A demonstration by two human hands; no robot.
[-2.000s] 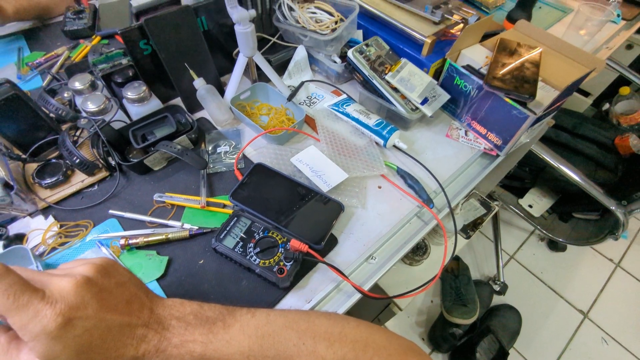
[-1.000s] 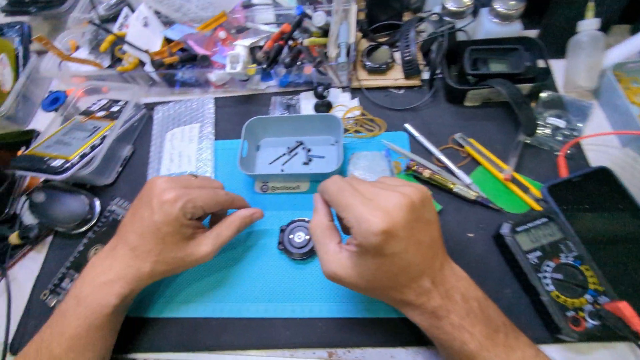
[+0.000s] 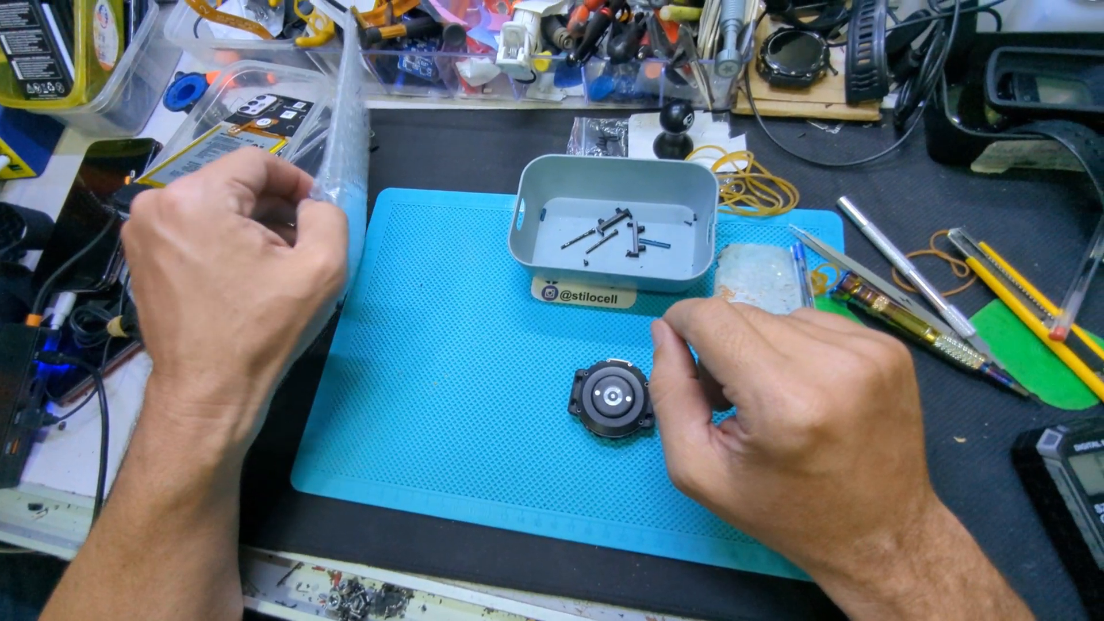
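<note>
My left hand [image 3: 237,233], left of the blue mat [image 3: 448,466], grips a clear bubble-wrap sheet or pouch [image 3: 343,164] that stands up on edge. A round black smartwatch body [image 3: 611,398] without straps lies on the mat, its sensor side up. Close to its right is my right hand [image 3: 785,423], thumb against the curled index finger; no held thing shows, and the other fingertips are hidden. Behind the watch body, a grey-blue plastic tub [image 3: 612,181] holds several small dark pins and screws.
To the right lie a precision screwdriver [image 3: 914,328], tweezers, a silver pen-shaped tool [image 3: 906,267], yellow cutters [image 3: 1035,310] and a multimeter [image 3: 1069,492]. Rubber bands [image 3: 759,185] sit by the tub. An open phone in a plastic container [image 3: 228,138] and cables are at left; a crowded parts tray [image 3: 552,78] stands behind.
My left hand has moved left and taken hold of the bubble wrap, which lay flat beside the mat a second ago. The view has swung from the multimeter side to the mat.
</note>
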